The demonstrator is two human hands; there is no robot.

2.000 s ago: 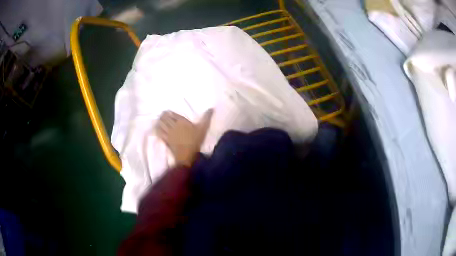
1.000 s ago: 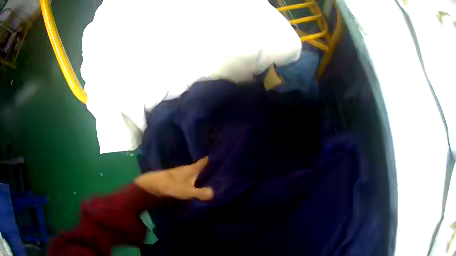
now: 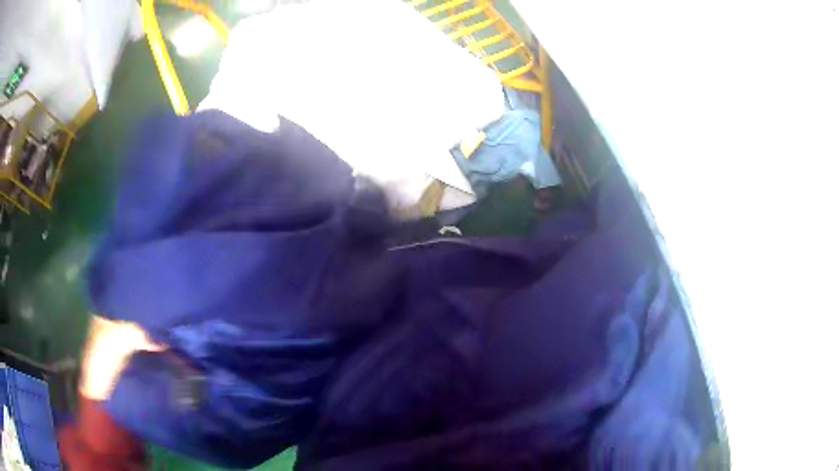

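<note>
A navy jacket (image 3: 230, 267) with a shiny blue lining is spread across the front of the view, its left part raised and blurred. My left hand (image 3: 115, 354), below a dark red sleeve, holds the jacket's left edge at the lower left; its fingers are partly hidden in the cloth. More navy cloth (image 3: 488, 340) lies at centre right. White cloth (image 3: 359, 74), washed out by glare, is heaped on the yellow trolley (image 3: 483, 41) behind the navy jacket. My right hand is not in view.
The table (image 3: 718, 184) fills the right side, overexposed. Light blue cloth (image 3: 511, 152) hangs beside the trolley's barred side. A small tan piece (image 3: 472, 143) shows near it. A blue container (image 3: 28, 405) is at lower left, and another yellow frame (image 3: 37, 152) at far left.
My left hand moved from lying on the navy cloth to the lower left, now gripping the jacket. The jacket's left part has risen and spread left, covering the front of the white heap.
</note>
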